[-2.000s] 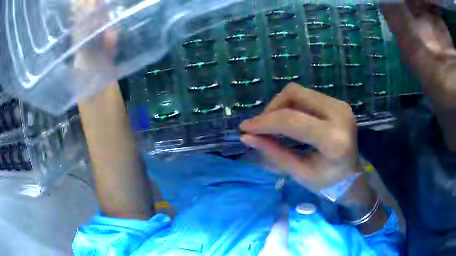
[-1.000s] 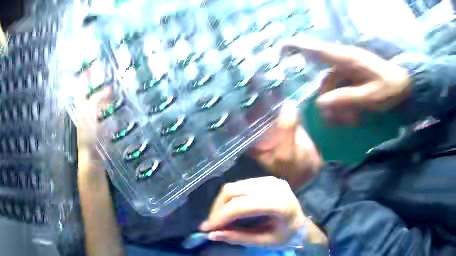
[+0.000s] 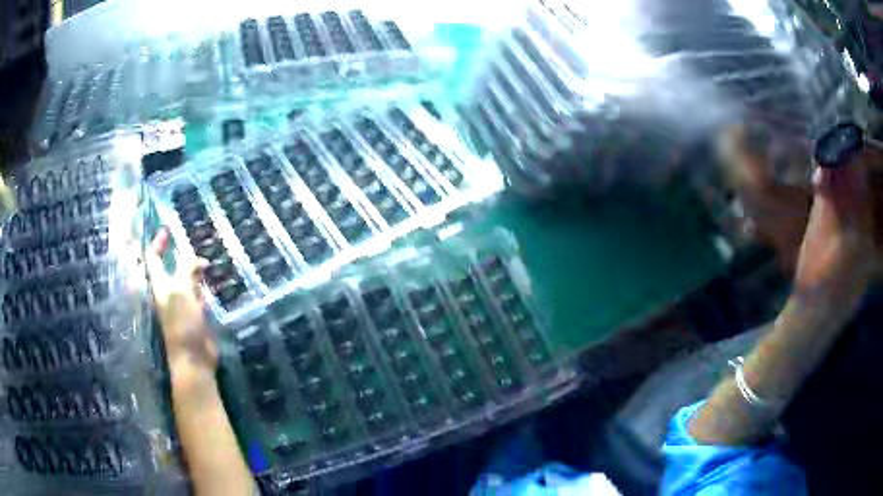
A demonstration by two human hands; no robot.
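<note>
A clear tray [image 3: 353,254] with rows of round black components lies slightly slanted in the middle. My left hand [image 3: 184,305] holds its left edge, one finger over the end pockets. A second filled clear tray [image 3: 378,446] lies nearer me, partly under or against the first. My right arm reaches up at the far right, with a white band at the wrist. My right hand [image 3: 823,232] is raised close to the camera. A round black component [image 3: 838,144] shows at its fingertip. Its other fingers are blurred and hard to make out.
Filled trays [image 3: 58,291] are piled at the left. Another filled tray [image 3: 319,60] lies at the back. Slanted, blurred trays [image 3: 552,107] are at the back right. Green mat [image 3: 620,262] shows at the right of the middle. A blurred patch of skin [image 3: 750,174] shows beside my right hand.
The raised tray that filled the view is no longer there; more of the bench shows. My right hand has moved from low centre to far right. The dark-sleeved arms are no longer clearly seen.
</note>
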